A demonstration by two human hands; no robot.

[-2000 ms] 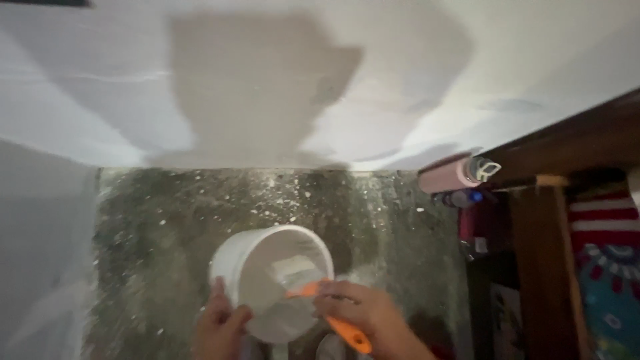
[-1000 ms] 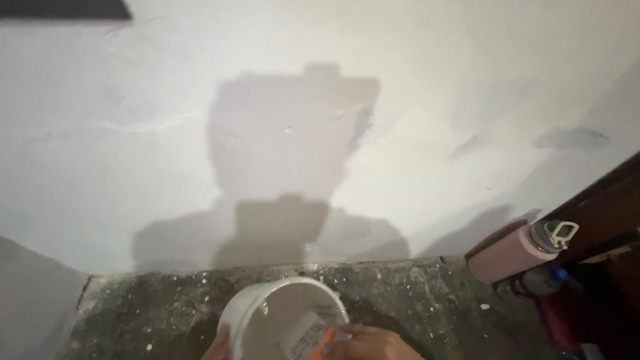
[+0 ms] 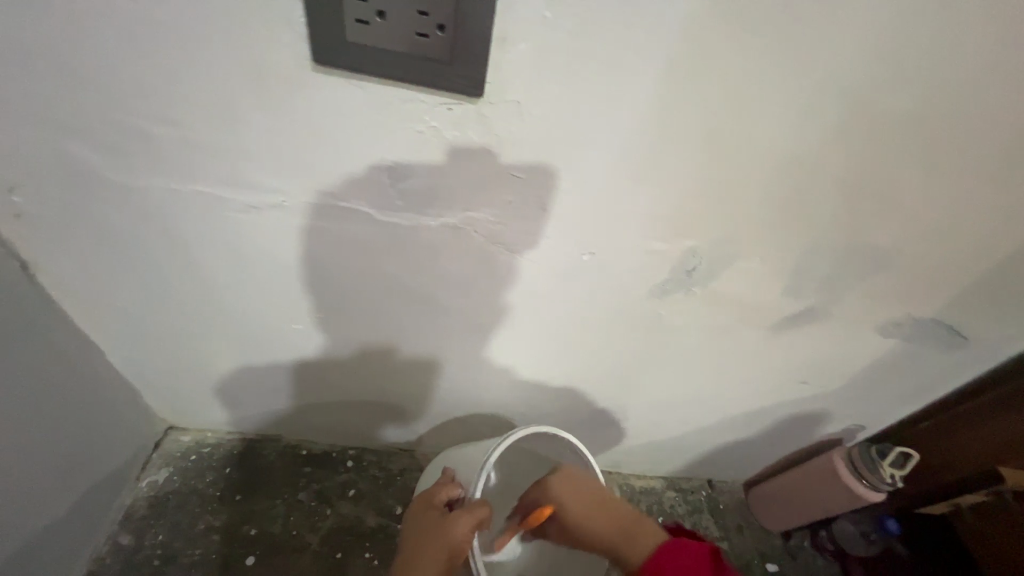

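Note:
A white plastic bucket (image 3: pixel 540 432), tilted so that its mouth faces me, is at the bottom middle of the head view. My left hand (image 3: pixel 444 524) grips the bucket's left side near the rim. Inside the mouth, my right hand (image 3: pixel 564 508) is closed around the orange handle of a tool (image 3: pixel 538 517). The tool's working end is low in the bucket and mostly hidden. A red sleeve covers my right forearm.
Behind the bucket rises a white wall (image 3: pixel 608 192) with cracks, patches and a dark electrical outlet plate (image 3: pixel 400 36). A pink bottle (image 3: pixel 812 488) stands at the right beside dark wooden furniture (image 3: pixel 960 416). The floor (image 3: pixel 280 504) is speckled with white.
The view has tilted up the wall, bringing the outlet in. My right hand has moved deeper into the bucket with the orange-handled tool; my left hand still holds the bucket.

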